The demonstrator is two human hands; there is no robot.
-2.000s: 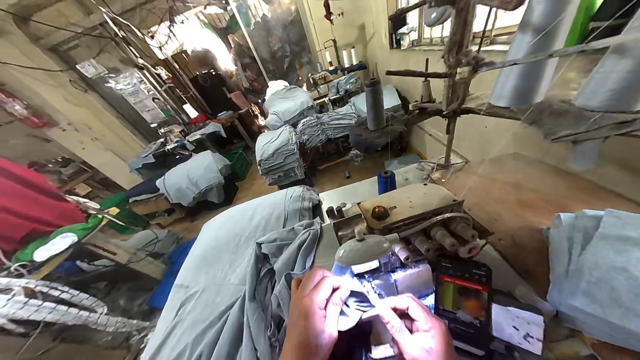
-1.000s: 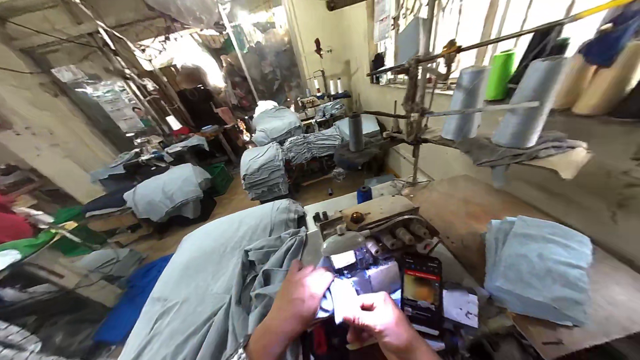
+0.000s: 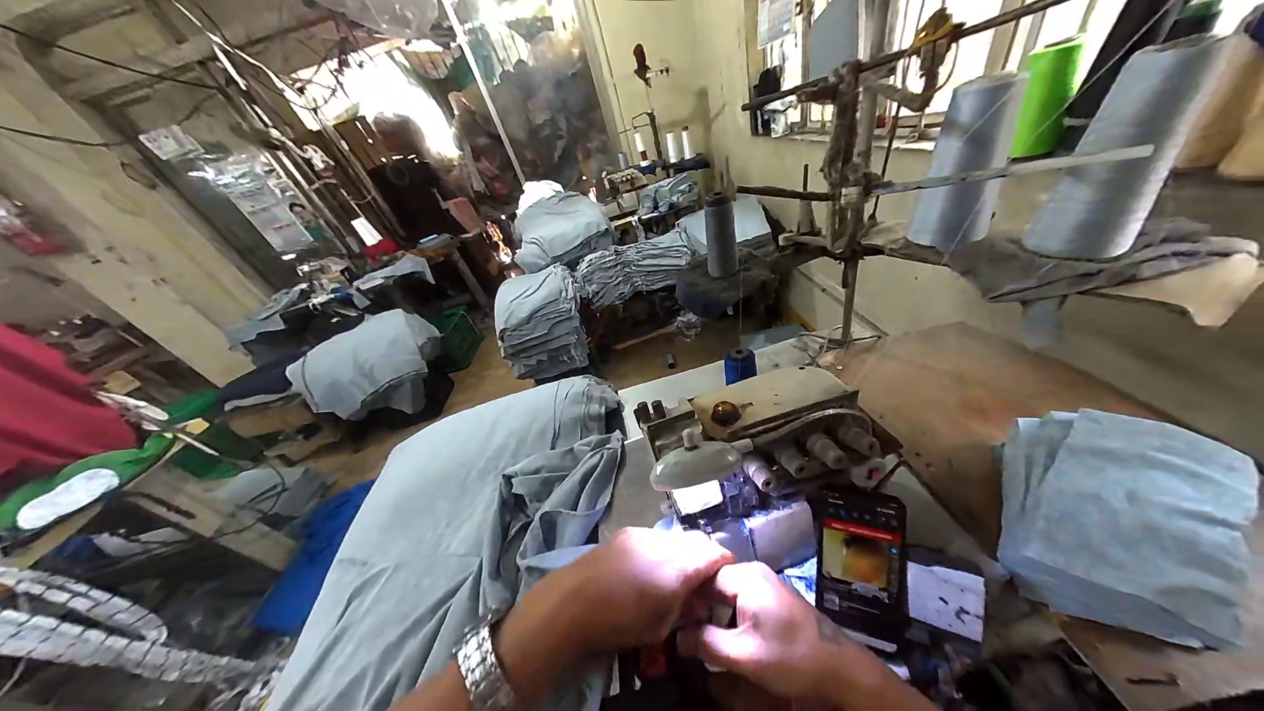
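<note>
Both my hands meet just in front of an overlock sewing machine (image 3: 780, 425), under its bright lamp. My left hand (image 3: 632, 583), with a metal watch (image 3: 482, 670) at the wrist, has its fingers bent against those of my right hand (image 3: 760, 612). What lies between the fingertips is hidden by the hands and glare. Grey-blue fabric (image 3: 444, 513) is heaped left of the machine and reaches to my left forearm. A phone (image 3: 862, 558) with a lit screen stands right of my right hand. A blue thread spool (image 3: 739, 365) is behind the machine.
Folded light-blue fabric (image 3: 1126, 523) lies on the wooden table at right. Large grey thread cones (image 3: 968, 158) and a green cone (image 3: 1047, 99) stand on a rack above. Fabric stacks (image 3: 541, 321) and more sewing machines are farther back. Blue cloth (image 3: 316, 558) hangs at left.
My hands have come closer together, and the pale piece seen between them earlier is no longer visible. The view has shifted somewhat.
</note>
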